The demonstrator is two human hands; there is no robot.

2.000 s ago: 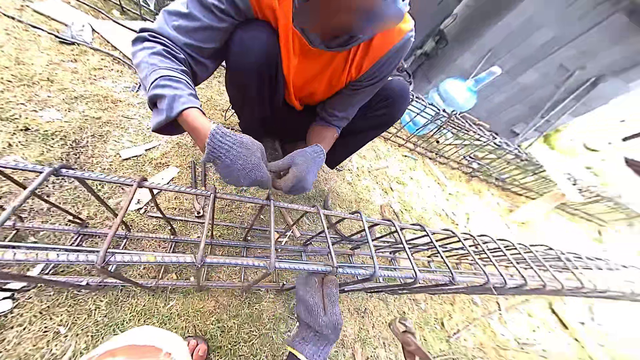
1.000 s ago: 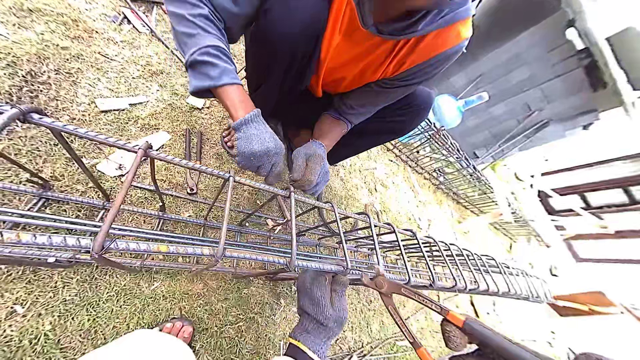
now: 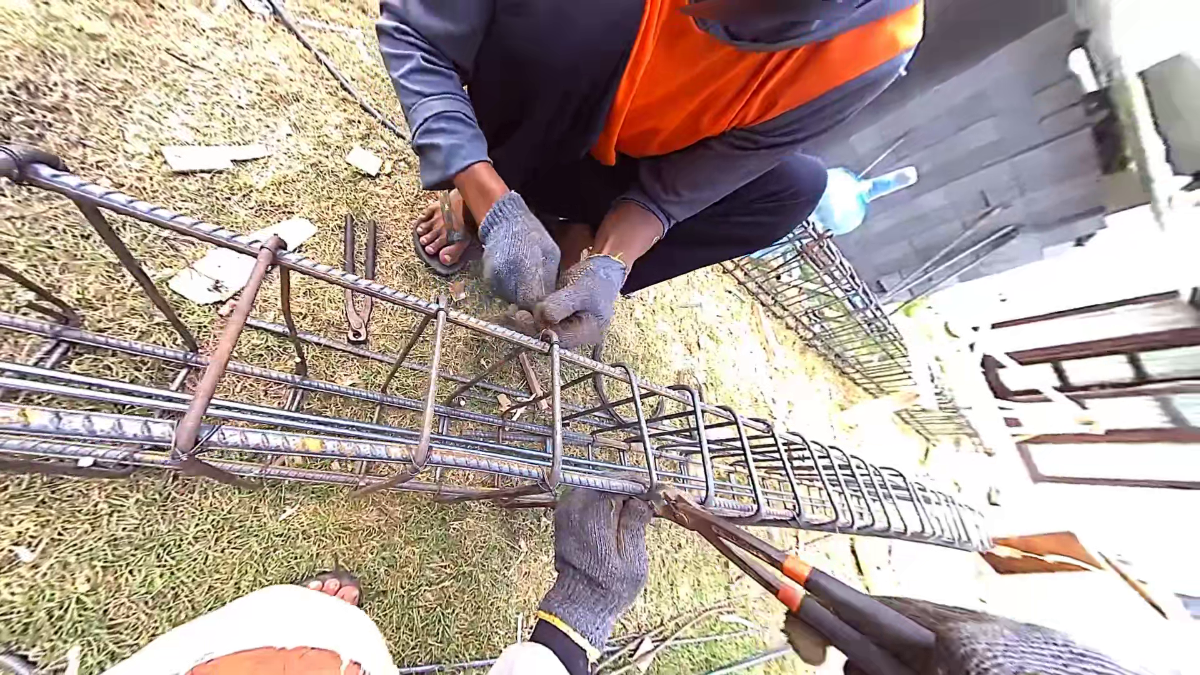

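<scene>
A long rebar cage (image 3: 375, 441) of ribbed bars and square stirrups runs across the view. My left hand (image 3: 600, 553), in a grey knit glove, is at the cage's near lower bar, its fingers bent against it. At lower right, my gloved right hand (image 3: 994, 642) holds end-cutting pincers (image 3: 797, 572) with black handles and orange bands. The jaws touch the near bar beside a stirrup, just right of my left hand. Whether they grip wire is too small to tell. Across the cage, a co-worker's gloved hands meet at a stirrup on the far top bar.
The co-worker (image 3: 694, 103), in an orange vest, squats beyond the cage. A second pair of pincers (image 3: 358, 281) lies on the grass near white scraps (image 3: 244, 262). Another cage (image 3: 825, 300) and a blue bottle (image 3: 841, 202) stand behind. Loose bars (image 3: 712, 642) lie below.
The pincers, not in view at first beside my left hand, have come in from the right to the near bar. The co-worker's hands stay together at the far top bar. The view has shifted.
</scene>
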